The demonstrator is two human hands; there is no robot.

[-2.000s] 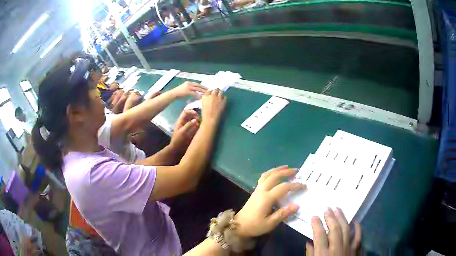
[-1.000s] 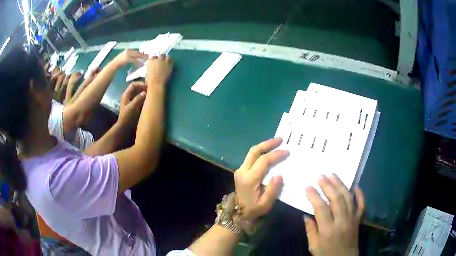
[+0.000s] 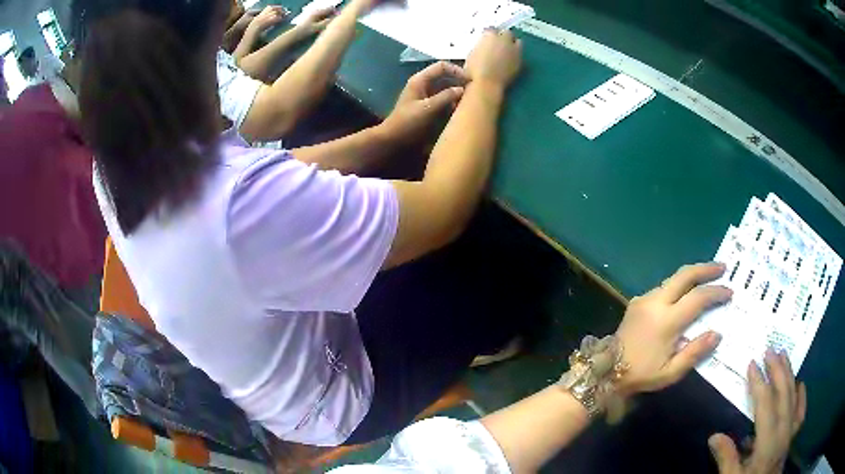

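A stack of unfolded printed sheets lies on the green bench at the right, its edges fanned, with short dark print marks on the top sheet. My left hand rests on the stack's left edge, fingers apart; a scrunchie and a bracelet are on the wrist. My right hand lies on the stack's near edge, fingers spread, partly cut off by the bottom of the picture. Neither hand visibly grips a sheet. A folded leaflet lies apart, further back on the bench.
A person in a lilac shirt sits close at my left on an orange chair, arms reaching over the bench. White papers lie by that person's hands. A pale metal rail runs along the bench's back edge.
The view has turned left and down, so the stack and my hands appear further right and the neighbour larger. My hands keep nearly the same place on the stack.
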